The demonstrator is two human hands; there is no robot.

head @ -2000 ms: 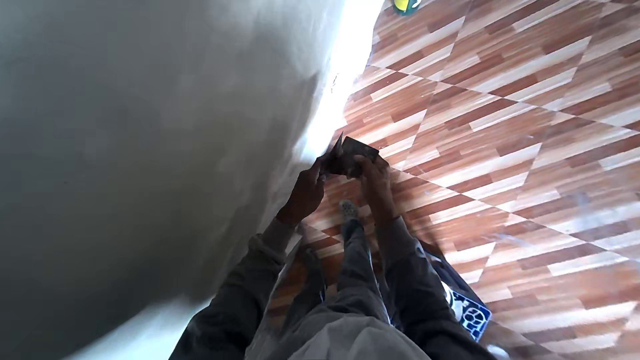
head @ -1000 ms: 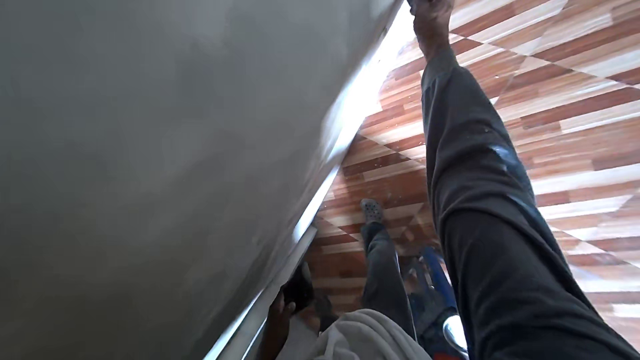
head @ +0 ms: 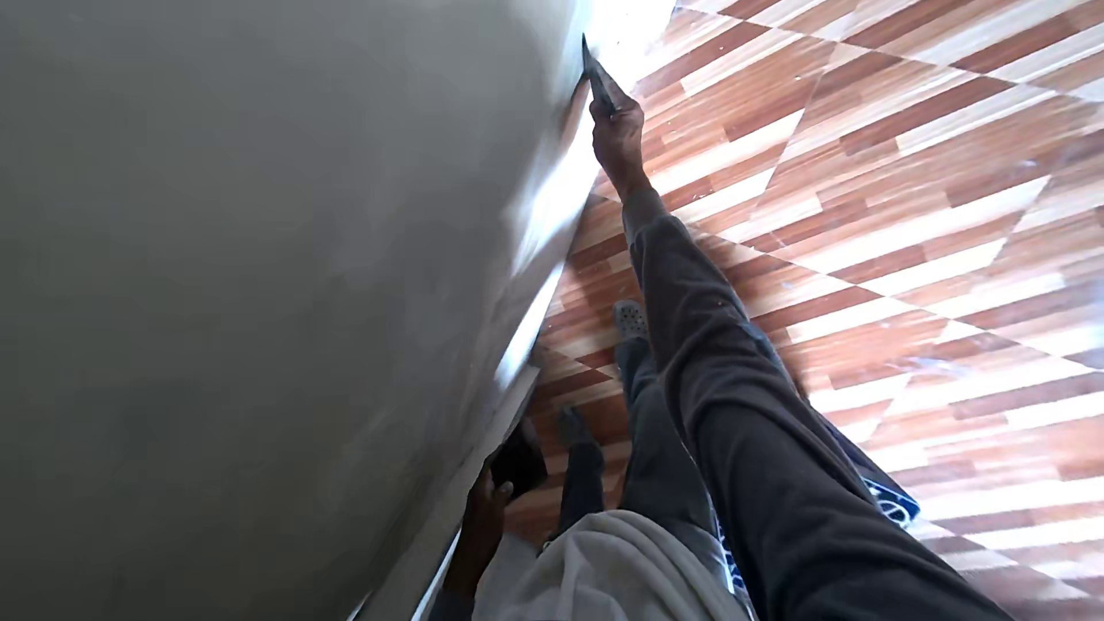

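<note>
My right hand (head: 617, 129), at the end of an outstretched arm, grips a thin flat blade tool (head: 599, 76), likely a putty knife or scraper. The tool's edge is against or very near the grey wall (head: 285, 259), close to the bright strip at its edge. Low in the view, my left hand (head: 485, 511) holds a dark flat plate (head: 520, 459) beside the wall. The plate's exact kind cannot be told.
The floor (head: 862, 172) has a wood-patterned tile surface with specks on it. My feet, one in a grey perforated clog (head: 630, 319), stand near the wall. A blue and white patterned thing (head: 893, 504) shows beside my right sleeve. A pale ledge (head: 509, 405) runs along the wall.
Two seconds ago both hands were together at a dark plate. They are now apart: the right reaches far forward along the wall, the left is low beside it.
</note>
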